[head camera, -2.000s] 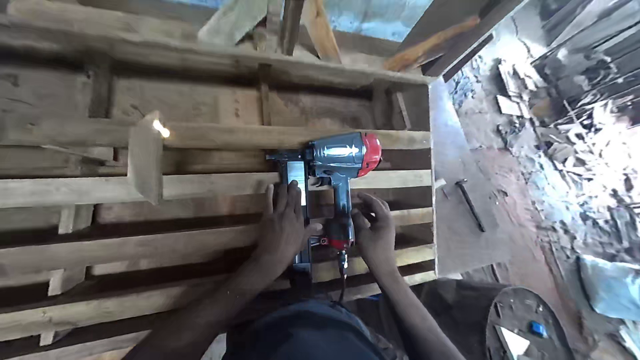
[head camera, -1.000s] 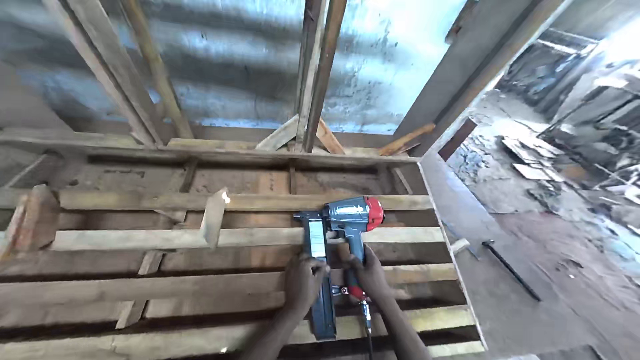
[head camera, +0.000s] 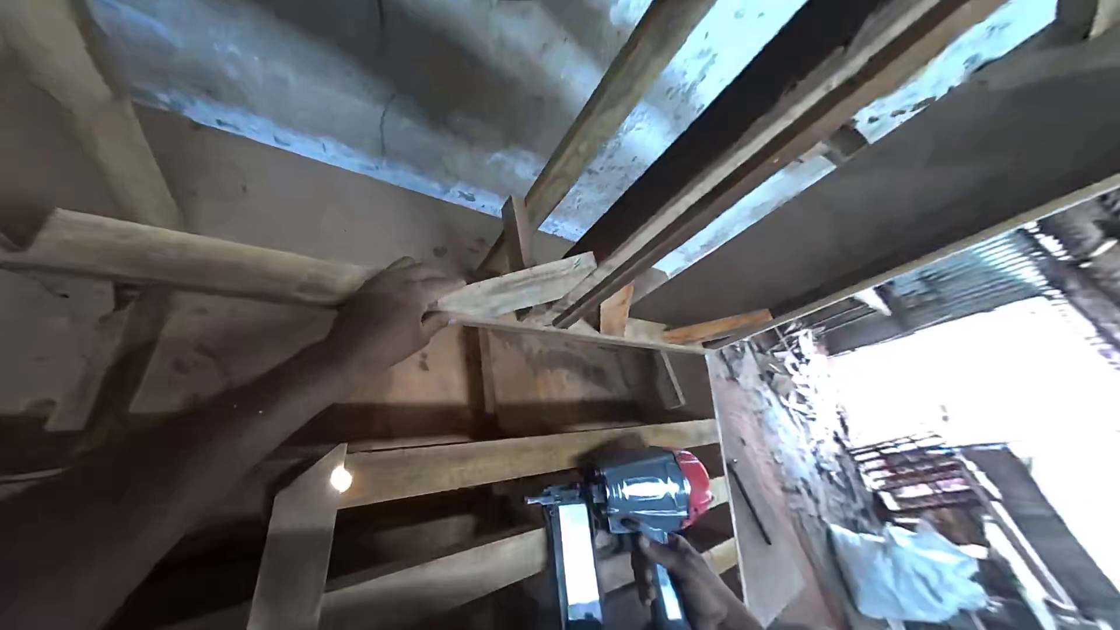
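My right hand (head camera: 687, 577) grips the handle of a pneumatic nail gun (head camera: 643, 490) with a grey body and red cap, lying over the wooden slats (head camera: 525, 455) at lower centre. Farther up and to the left, my left hand (head camera: 394, 302) reaches to the far rail of the wooden frame, its fingers around the edge near the end of a short wood offcut (head camera: 525, 284). Whether the fingers hold the offcut or only the rail cannot be told. An upright wood piece (head camera: 297, 542) stands on the slats at lower left.
Long timbers (head camera: 752, 166) lean beyond the frame, with small wood scraps (head camera: 617, 311) at their foot. A dark rod-like tool (head camera: 750, 503) lies on a surface to the right. Farther right are a white sack (head camera: 910, 569) and piled debris.
My left hand has left the nail gun's magazine and reached out to the frame's far rail. My right hand remains on the handle. The view has tilted up strongly.
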